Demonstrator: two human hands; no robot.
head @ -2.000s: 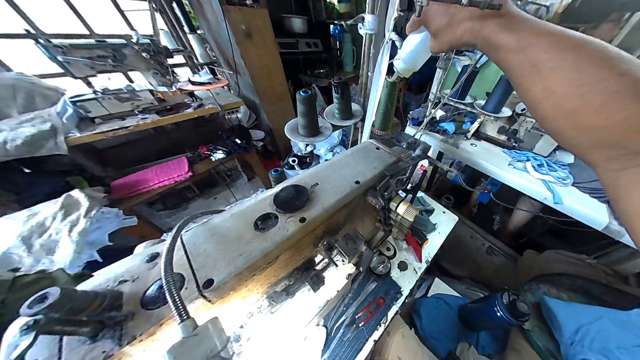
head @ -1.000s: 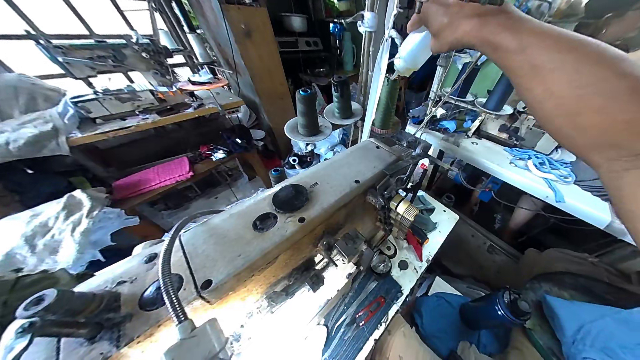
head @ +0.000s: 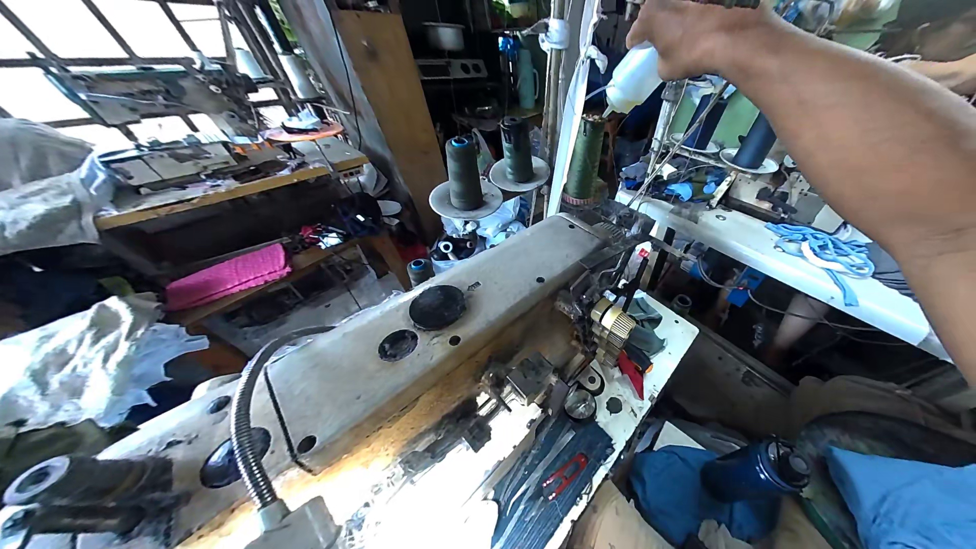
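My right hand (head: 705, 38) is raised at the top right, its fingers closed around a translucent white squeeze bottle (head: 634, 76). The bottle tilts with its thin nozzle pointing down and left, close above the top of a green cylinder (head: 585, 158); I cannot tell whether they touch. Below and left stretches the grey arm of an industrial sewing machine (head: 496, 282), with a brass-coloured knurled part (head: 612, 320) at its end. A flexible metal conduit (head: 245, 427) curves over its near end. My left hand is out of view.
Thread cones (head: 465, 174) stand on round holders behind the machine. Red thread snips (head: 566, 476) lie on dark cloth on the machine table. A white table (head: 884, 301) with blue fabric strips (head: 820, 252) is at right. A dark blue bottle (head: 751, 469) rests by blue cloth. Pink fabric (head: 229, 278) lies left.
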